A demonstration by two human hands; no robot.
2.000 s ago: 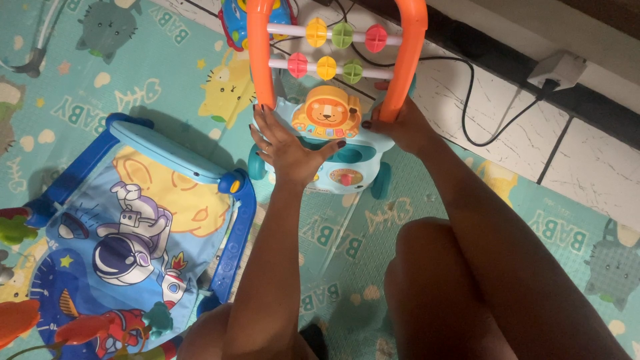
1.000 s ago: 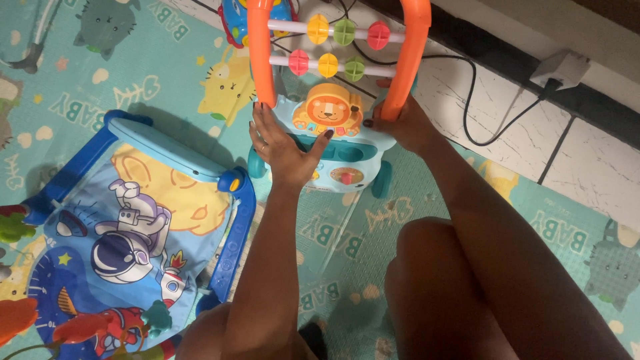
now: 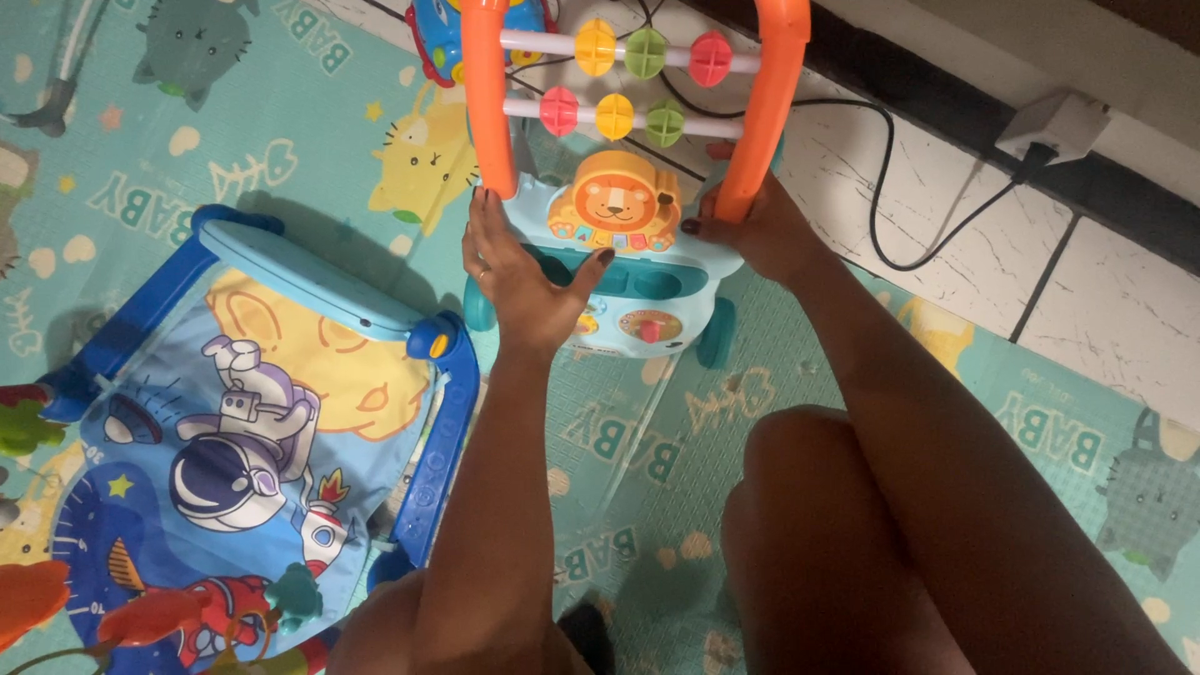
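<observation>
A light blue plastic baby push walker (image 3: 614, 342) stands on the play mat, with an orange handle frame (image 3: 489, 94) and two white rods of red, yellow and green spinning beads. An orange lion panel (image 3: 614, 204) sits on its front. My left hand (image 3: 530, 281) grips the walker's left side below the orange post, thumb spread over the teal tray. My right hand (image 3: 759, 225) is closed around the base of the right orange post, its fingers partly hidden behind it.
A blue baby play gym with an astronaut mat (image 3: 253, 422) lies at left, hanging toys near the bottom corner. A blue toy (image 3: 441, 37) is behind the walker. A black cable runs over white tiles to a white socket box (image 3: 1055, 127). Patterned foam mat (image 3: 637, 525) covers the floor.
</observation>
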